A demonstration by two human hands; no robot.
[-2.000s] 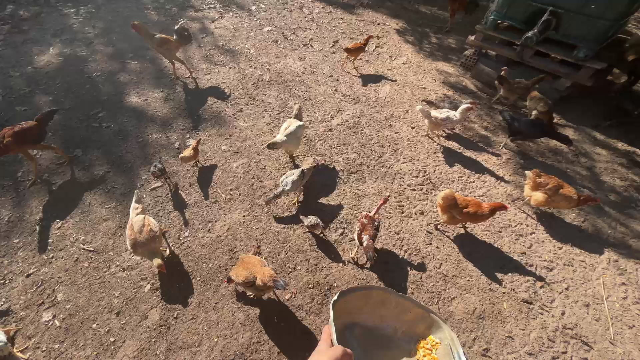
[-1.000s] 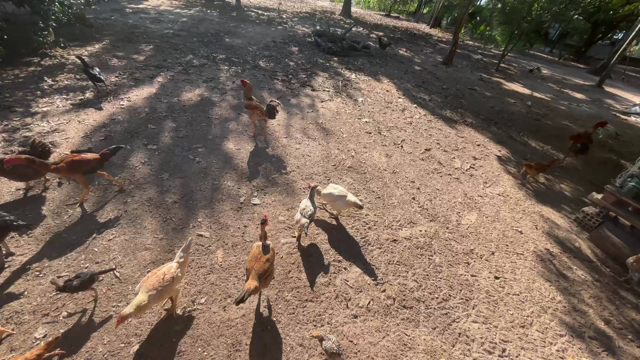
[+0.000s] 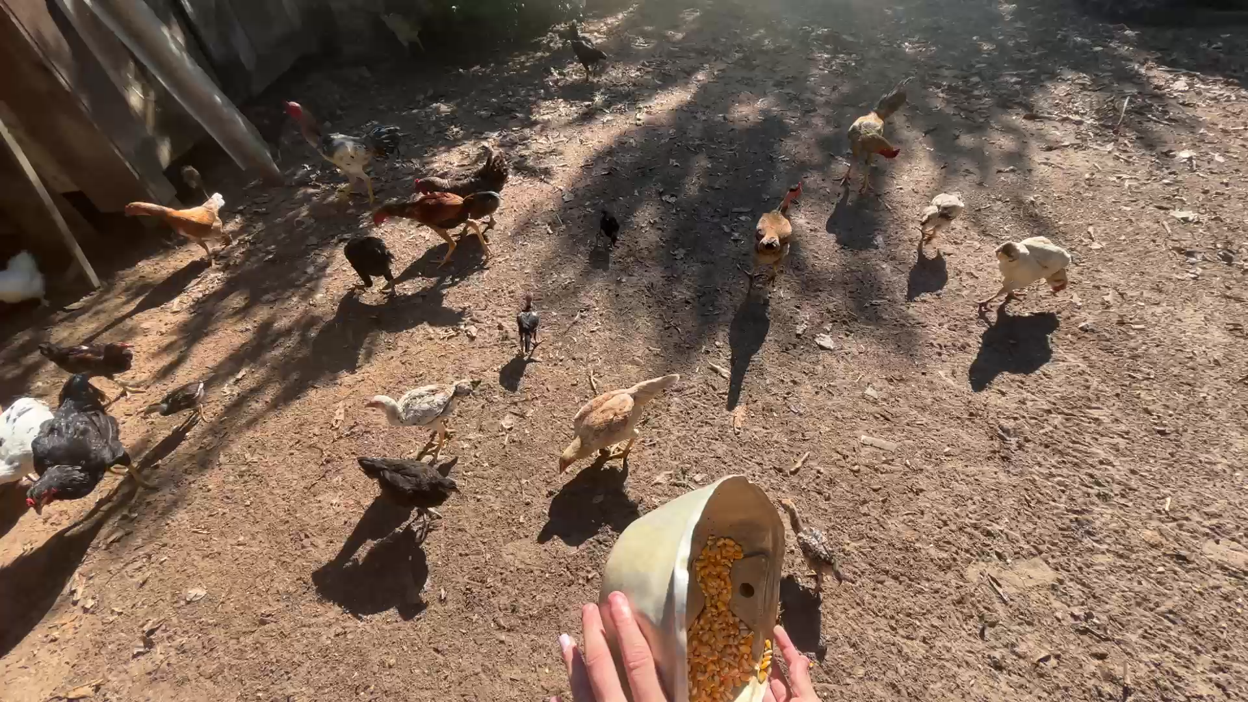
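A pale, rounded container [image 3: 658, 556] tilts toward the camera at the bottom centre, its opening facing right. Yellow corn kernels [image 3: 720, 624] lie inside it, beside a small dark hole in the wall. My left hand [image 3: 614, 653] grips the container's left side, fingers spread along the outside. At the right rim, my right hand [image 3: 792, 673] shows only a few fingers, with kernels by the fingertips; whether it holds any is unclear. A tan chicken [image 3: 609, 419] bends to the ground beyond the container, and a small speckled chick [image 3: 814, 548] stands just right of it.
Several chickens stand about on the bare dirt, among them a black hen [image 3: 78, 444] at left, a reddish-brown chicken [image 3: 444, 210] farther back and a cream one [image 3: 1033, 263] at right. Leaning boards [image 3: 175, 83] line the upper left. Tree shadows cross the ground.
The view has swung to the left. The container, out of sight one second ago, shows again with both hands at it; two seconds ago only one hand was visible on its rim.
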